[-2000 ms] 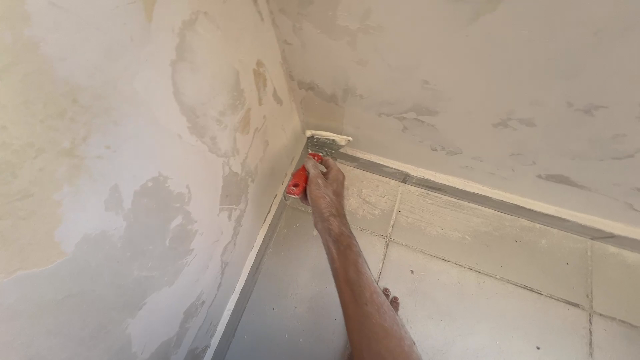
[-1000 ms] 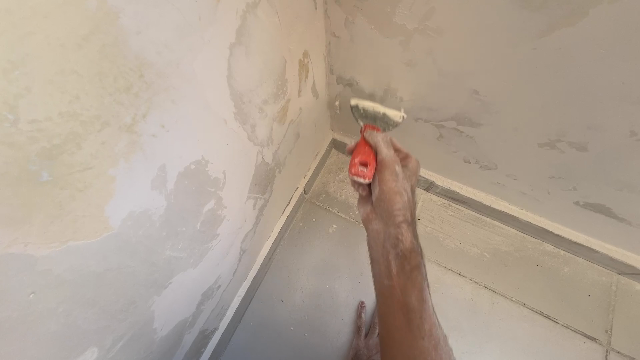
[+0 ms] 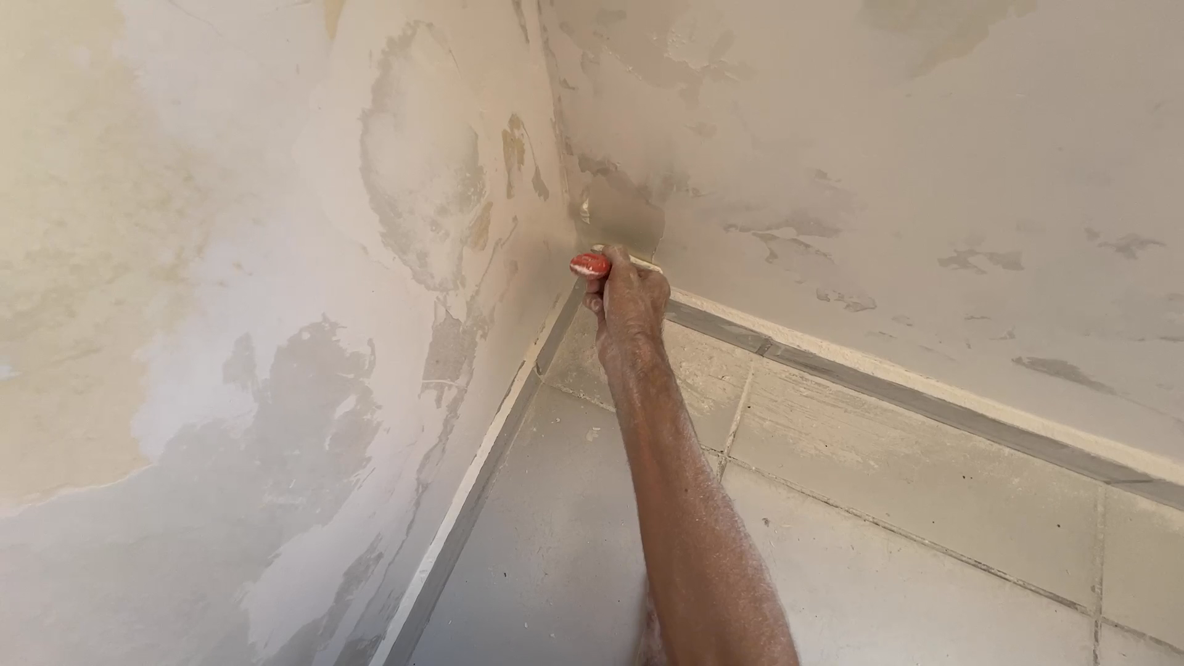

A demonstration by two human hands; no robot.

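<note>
My right hand is closed around the red handle of a putty knife, low in the corner where two walls meet. The knife's blade is mostly hidden behind the hand; a pale, putty-coated edge shows beside the fingers, close to the right wall. A smooth, damp-looking patch of filler lies on that wall just above the hand. My left hand cannot be made out; only a sliver of skin shows behind the right forearm at the bottom.
The left wall has patchy, uneven plaster. Grey skirting tiles with a pale top edge run along both walls and meet in the corner. Large floor tiles with dusty joints lie below.
One second ago the putty knife was raised with its coated blade visible; my right hand has since brought it down into the corner. The left fingers seen earlier near the floor are now hidden.
</note>
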